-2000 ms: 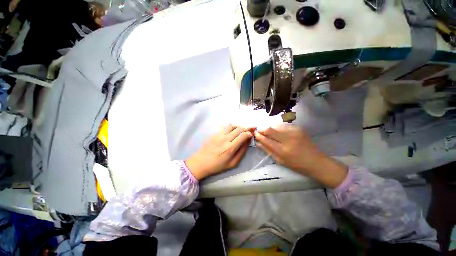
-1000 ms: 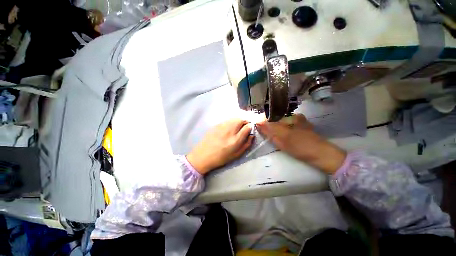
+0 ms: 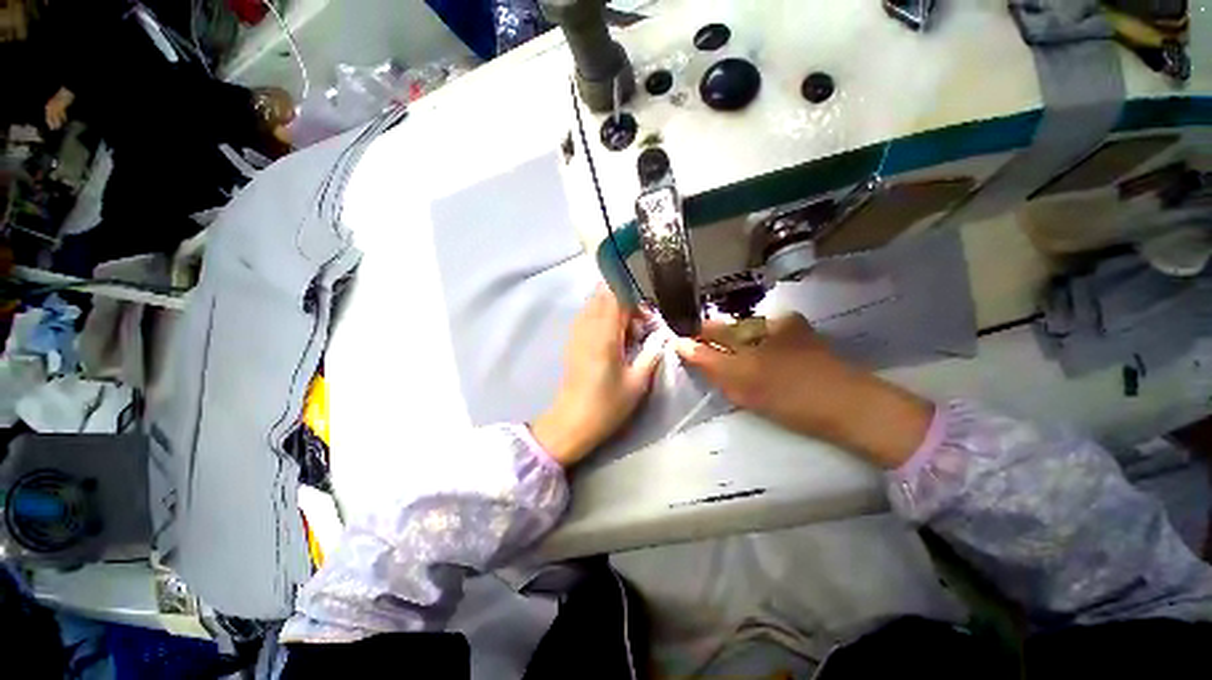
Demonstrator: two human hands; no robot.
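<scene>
A light-grey garment panel (image 3: 512,299) lies flat on the white table and runs under the machine head to the right. My left hand (image 3: 605,379) lies on it left of the needle area, thumb towards the centre, fingers pointing up. My right hand (image 3: 784,372) is on the right, its fingertips at the cloth just below the shiny curved guard (image 3: 667,259). A narrow pale strip (image 3: 691,409) shows between the hands. The fingertips pinch or press the cloth there. Glare and the guard hide the needle and presser foot.
The white sewing machine head (image 3: 851,80) with a teal band fills the upper right. A long stack of grey cut panels (image 3: 246,399) lies at left. Small grey pieces (image 3: 1130,312) lie at right. Light cloth (image 3: 798,591) hangs below the table edge. A person in black is at upper left.
My left hand has turned more upright, and its fingers have moved up beside the machine head. My right hand stays by the guard. The whole view has shifted, with the machine head further left.
</scene>
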